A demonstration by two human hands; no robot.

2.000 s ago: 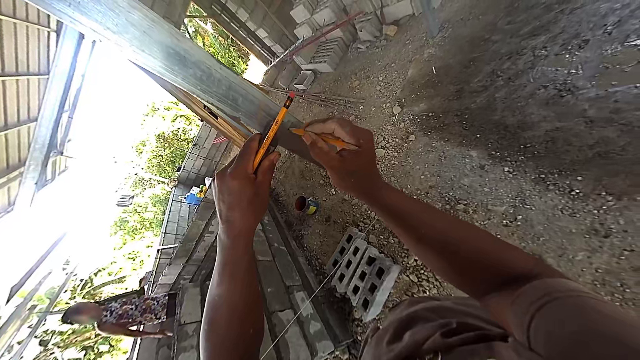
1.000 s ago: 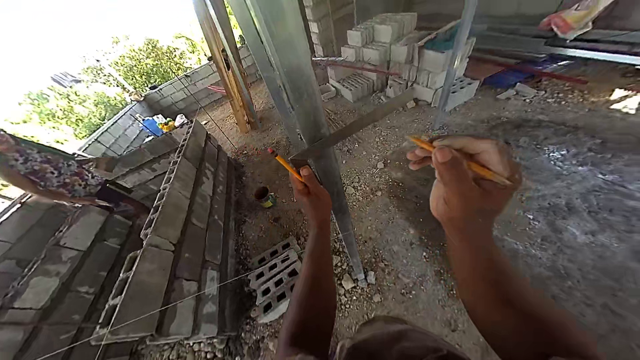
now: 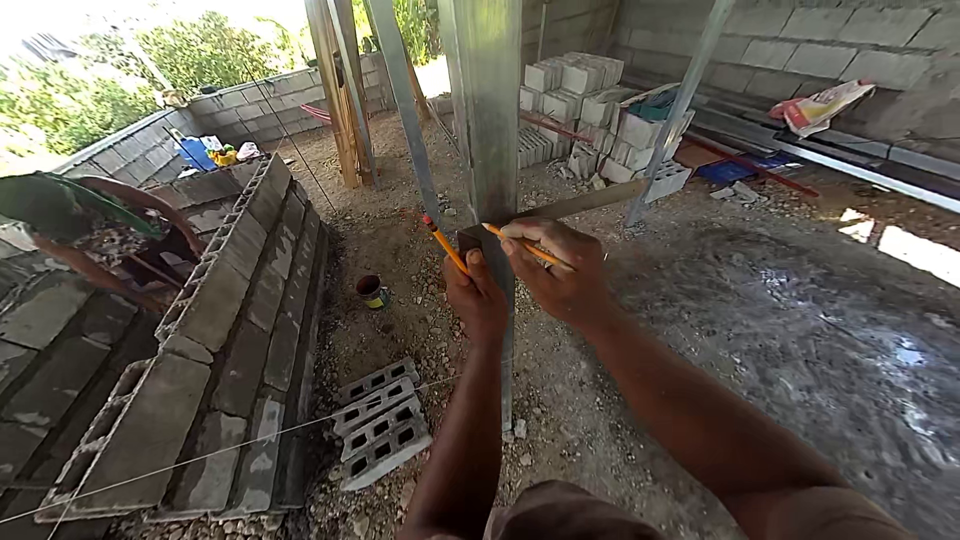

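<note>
My left hand (image 3: 477, 296) grips the dark short arm of a carpenter's square (image 3: 592, 201) against a galvanized metal post (image 3: 487, 112). An orange pencil (image 3: 445, 244) with a red end also sticks up from that hand. The long blade of the square reaches to the right past the post. In my right hand (image 3: 562, 274) is a second orange pencil (image 3: 536, 251), its tip at the post beside the blade, just right of my left thumb. Whether the tip touches the metal cannot be told.
Left stands a low concrete block wall (image 3: 247, 277), with a person (image 3: 97, 225) bending behind it. A string (image 3: 262, 437) crosses low in front. Hollow blocks (image 3: 382, 431) and a tin can (image 3: 373, 292) lie on the gravel. Stacked blocks (image 3: 574, 97) and a slanted metal stud (image 3: 679, 112) are behind.
My right hand has come back from the right to the post, its pencil tip beside the square. The view has turned strongly since the earliest frame. The person at left now bends lower over the wall.
</note>
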